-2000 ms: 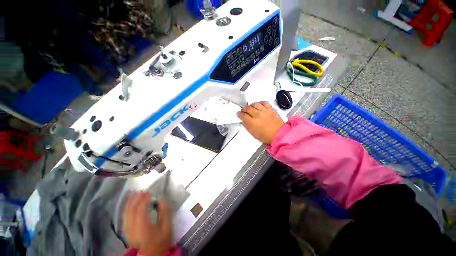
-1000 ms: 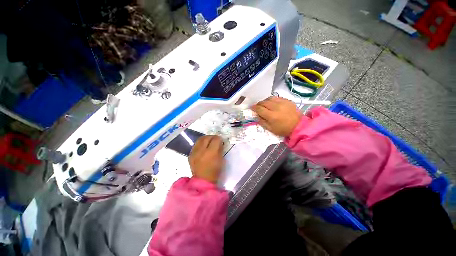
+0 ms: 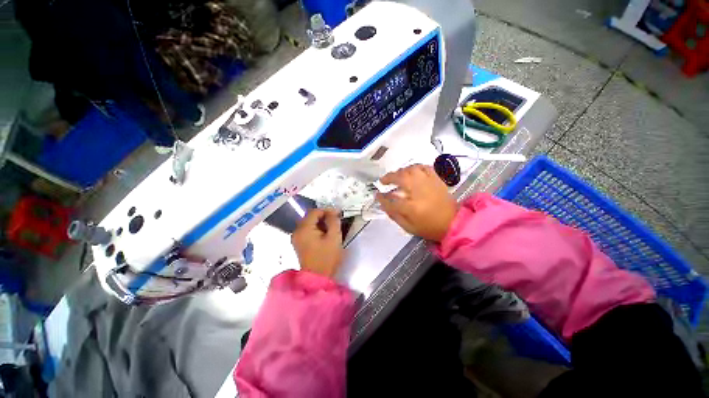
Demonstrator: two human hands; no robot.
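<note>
My right hand (image 3: 420,204) is under the machine arm, with a white paper slip (image 3: 385,187) between its thumb and fingers. My left hand (image 3: 319,239) is curled over the black phone (image 3: 284,217); whether its fingers hold anything is unclear. A crinkled clear plastic bag with white papers (image 3: 342,191) lies between and behind the hands. The white sewing machine (image 3: 272,167) with its blue stripe stands behind them. Grey cloth (image 3: 155,342) lies spread left of and below the needle end, touched by neither hand.
Yellow and green scissors (image 3: 490,120) lie at the table's far right end. A black round object (image 3: 447,169) is just beyond my right hand. A blue mesh basket (image 3: 606,225) stands right of the table. A person's dark clothing (image 3: 85,47) and red stools (image 3: 43,225) show farther off.
My left hand has moved from the grey cloth to the phone. My right hand has stayed near the papers. A pink and blue pen, visible by the right fingers one second ago, no longer shows clearly.
</note>
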